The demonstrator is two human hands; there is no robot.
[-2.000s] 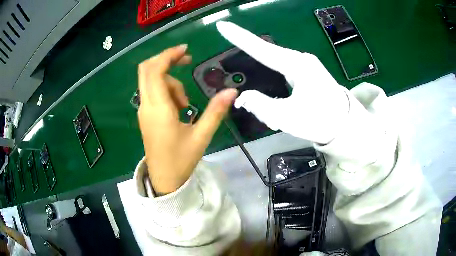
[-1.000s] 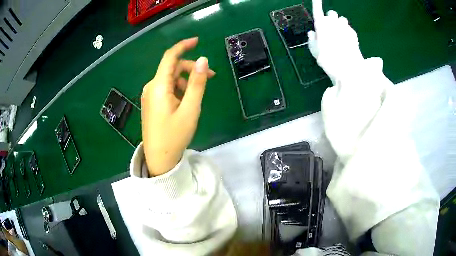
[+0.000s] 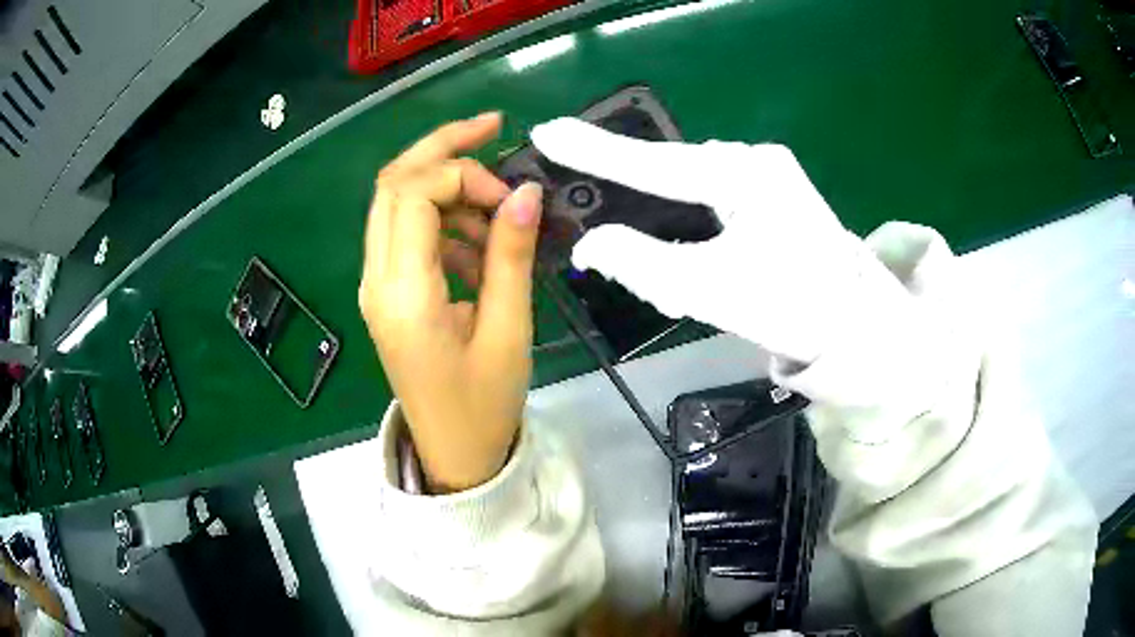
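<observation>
A dark phone middle frame (image 3: 629, 209) is held at a slant above the belt and white bench edge, its camera end with round holes at upper left. My gloved right hand (image 3: 734, 237) grips it, fingers on the upper side and thumb below the camera holes. My bare left hand (image 3: 451, 299) is at the camera end's left edge, thumb and a fingertip close together over it; whether they pinch anything is not clear. Overlapping dark frames (image 3: 737, 479) lie on the white surface below, partly covered by the held frame's rim and my right sleeve.
The green belt (image 3: 411, 212) carries spaced frames, one (image 3: 284, 330) left of my left hand and one (image 3: 1068, 85) at upper right. Another frame's corner shows behind my right fingers. A red tray (image 3: 467, 23) is beyond. A pale strip (image 3: 275, 543) lies at lower left, beside looped dark tools.
My right hand has come back from the belt at upper right and now holds a frame in front of me. My left hand has moved slightly right and down to its camera end. Belt frames have shifted.
</observation>
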